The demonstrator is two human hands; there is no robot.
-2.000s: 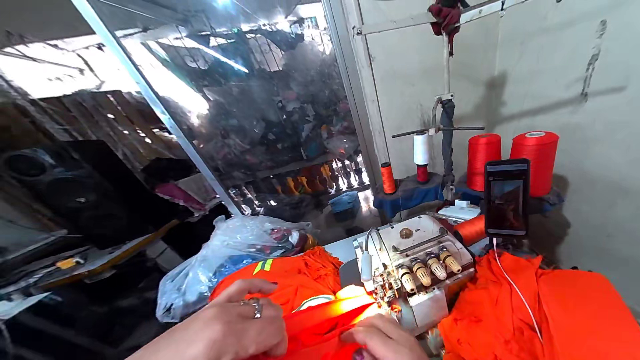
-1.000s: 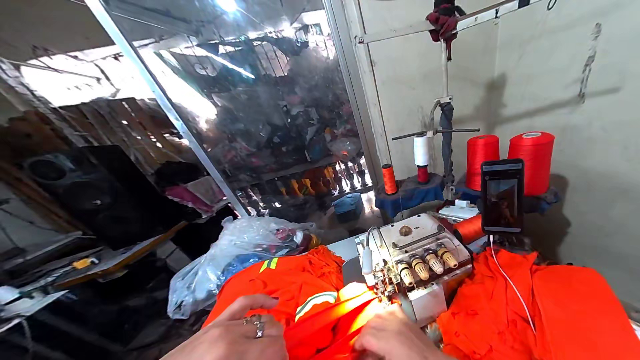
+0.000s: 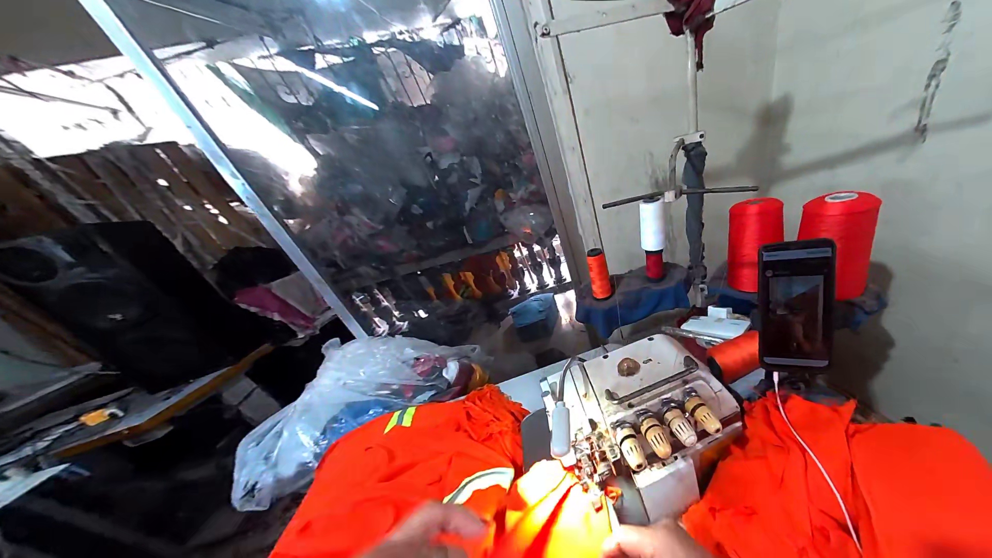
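An overlock sewing machine (image 3: 643,418) stands at the lower centre, its lamp lighting orange fabric (image 3: 558,511) at the needle area. At the bottom edge, my right hand (image 3: 655,540) has its thumb and fingers closed on the fabric's edge, just in front of the machine. My left hand (image 3: 434,531), blurred and partly cut off by the frame, lies over the orange cloth to the left; whether it grips the cloth cannot be told. An orange garment with a reflective strip (image 3: 482,482) and yellow-green stripes spreads left of the machine.
A clear plastic bag (image 3: 310,426) lies behind the garment. Red thread cones (image 3: 756,244) and smaller spools stand behind the machine. A phone (image 3: 797,306) with a white cable stands to its right, above more orange fabric (image 3: 914,480). A black speaker (image 3: 108,287) is at far left.
Both hands have moved down towards the bottom edge of the view. The ring visible earlier on my left hand no longer shows.
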